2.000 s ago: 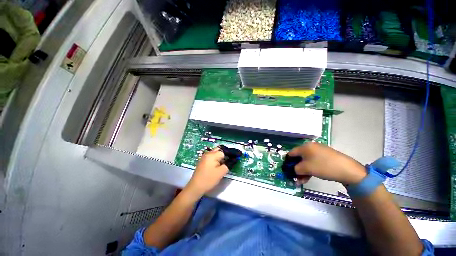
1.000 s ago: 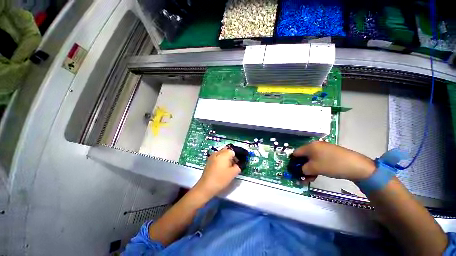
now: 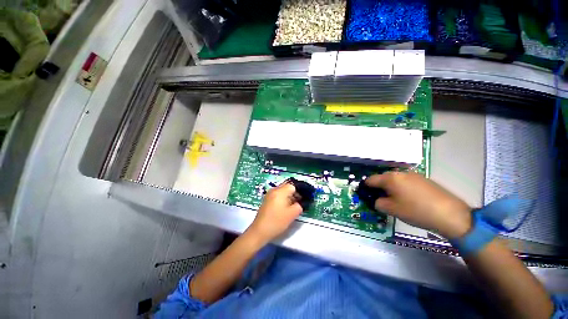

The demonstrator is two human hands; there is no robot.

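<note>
A green circuit board lies across the conveyor rails in front of me. A long white-silver heat sink crosses its middle, and a finned heat sink block stands near its far edge above a yellow strip. My left hand, with black finger cots, is low over the near part of the board. My right hand, also with black cots, is at the board's near right part, fingertips down. Small blue components show beside it. The fingertips are blurred, so whether they hold anything cannot be told.
Bins of cream components, blue components and dark small components stand on the shelf beyond the rail. A yellow piece lies on the bed at left. A printed sheet lies at right. My right wrist wears a blue strap.
The board has shifted slightly to the right in the picture. My right hand has moved up a little on the board, uncovering blue components near its right corner. My left hand stays over the same part.
</note>
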